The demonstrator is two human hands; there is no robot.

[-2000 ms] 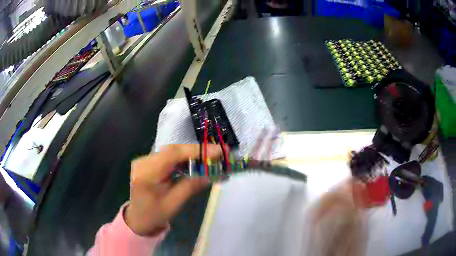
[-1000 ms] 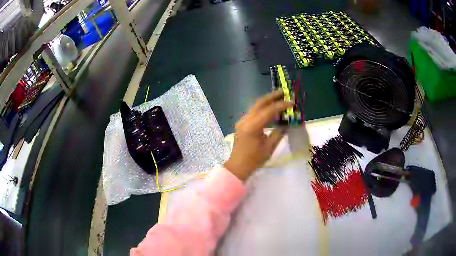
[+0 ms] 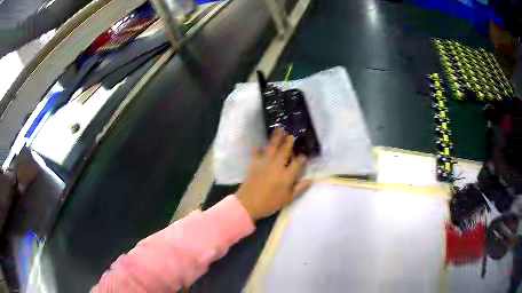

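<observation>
A black plastic housing (image 3: 291,111) lies on a silvery-white bubble wrap sheet (image 3: 342,123). My left hand (image 3: 272,177), in a pink sleeve, reaches over the near end of the housing with its fingertips at or just above it. The hand is blurred, and I cannot tell whether it grips anything. A short yellow wire end (image 3: 289,71) shows beyond the housing. A PCB panel strip (image 3: 441,126) with yellow blocks lies at the right on the green mat. My right hand is not in view.
Stacked board panels (image 3: 475,70) lie at the far right. Red wires (image 3: 465,243) and black wires (image 3: 468,205) lie at the right, beside dark, blurred items. A white work sheet (image 3: 360,240) is in front. The conveyor belt's pale rail (image 3: 275,48) runs along the left.
My left hand has let go of the PCB strip, which now lies on the mat, and has moved left to the housing. The camera view has turned left.
</observation>
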